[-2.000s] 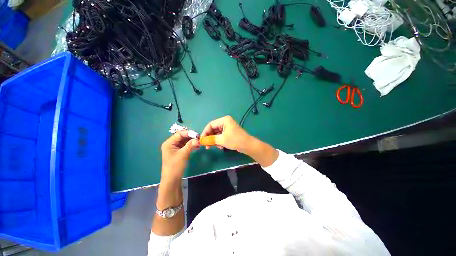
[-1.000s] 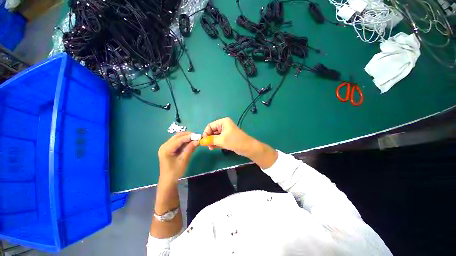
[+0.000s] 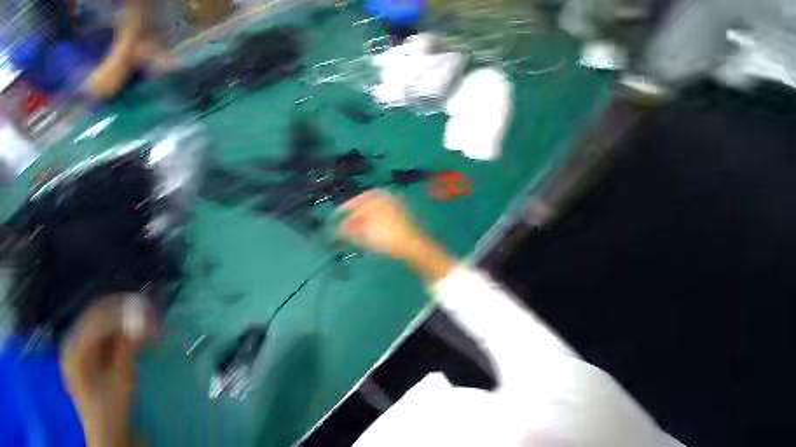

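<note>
The head view is strongly blurred. My left hand (image 3: 103,349) is at the lower left, with a small white part (image 3: 133,316) at its fingertips. My right hand (image 3: 377,223) is over the green table, at the near side of a spread of black cables (image 3: 327,179). Its fingers are bent, with an orange-red patch on them; whether they hold anything cannot be told. A folded black cable bundle (image 3: 243,351) lies between my hands, and a thin cord runs from it up towards my right hand. A large heap of black cables (image 3: 87,240) lies beyond my left hand.
The blue tote (image 3: 35,397) is at the lower left edge. Red-orange scissors (image 3: 450,184), a white cloth (image 3: 478,113) and white cables (image 3: 417,74) lie beyond my right hand. Clear plastic (image 3: 174,166) borders the heap. Another person's arm (image 3: 118,65) shows at upper left.
The camera view has swung to the right and blurred. My hands, together before, are now far apart. The black bundle now shows on the table between them.
</note>
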